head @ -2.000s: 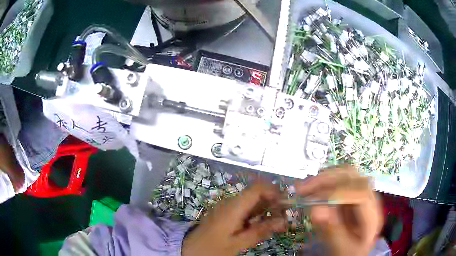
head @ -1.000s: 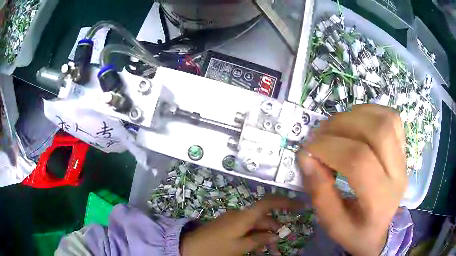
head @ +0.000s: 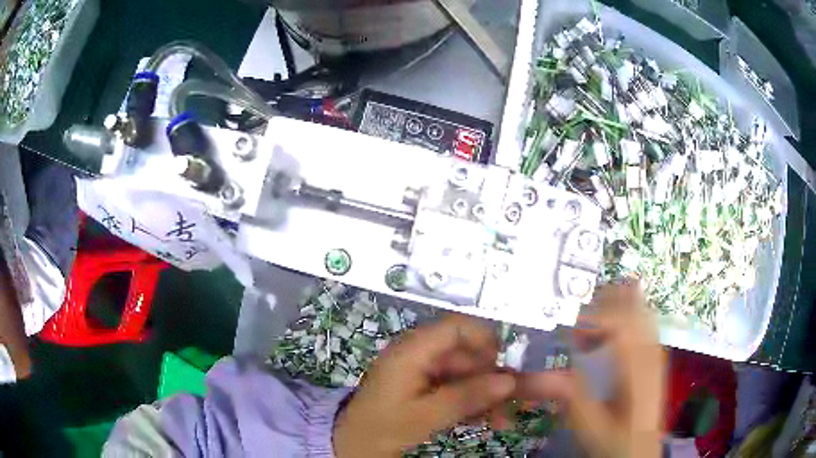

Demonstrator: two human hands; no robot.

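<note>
The silver assembly fixture (head: pixel 358 234) lies across the middle, its slot end at the right. My left hand (head: pixel 429 380) is below the fixture, over the lower parts tub, with thumb and fingers closed on a white-headed stemmed piece (head: pixel 514 350). My right hand (head: pixel 622 371) is blurred, just right of my left hand and below the fixture's right end; whether it holds anything cannot be told. The lower parts tub (head: pixel 257 315) holds heaped white-headed pieces. The large translucent tub (head: pixel 771 295) to the right is heaped with similar green-stemmed pieces.
A linear feeder track (head: pixel 519 80) runs up from the fixture. A black controller (head: pixel 420 125) and a round metal bowl (head: pixel 358 27) are behind. Tubing and fittings (head: pixel 183 134) stand at the left end, above a handwritten note (head: pixel 161 234). A red stool (head: pixel 98 295) and another person's arm (head: pixel 11 313) are at left.
One second ago my right hand was at the fixture's slot; it is now below the fixture beside my left hand. My left hand has risen from the lower tub and holds a piece.
</note>
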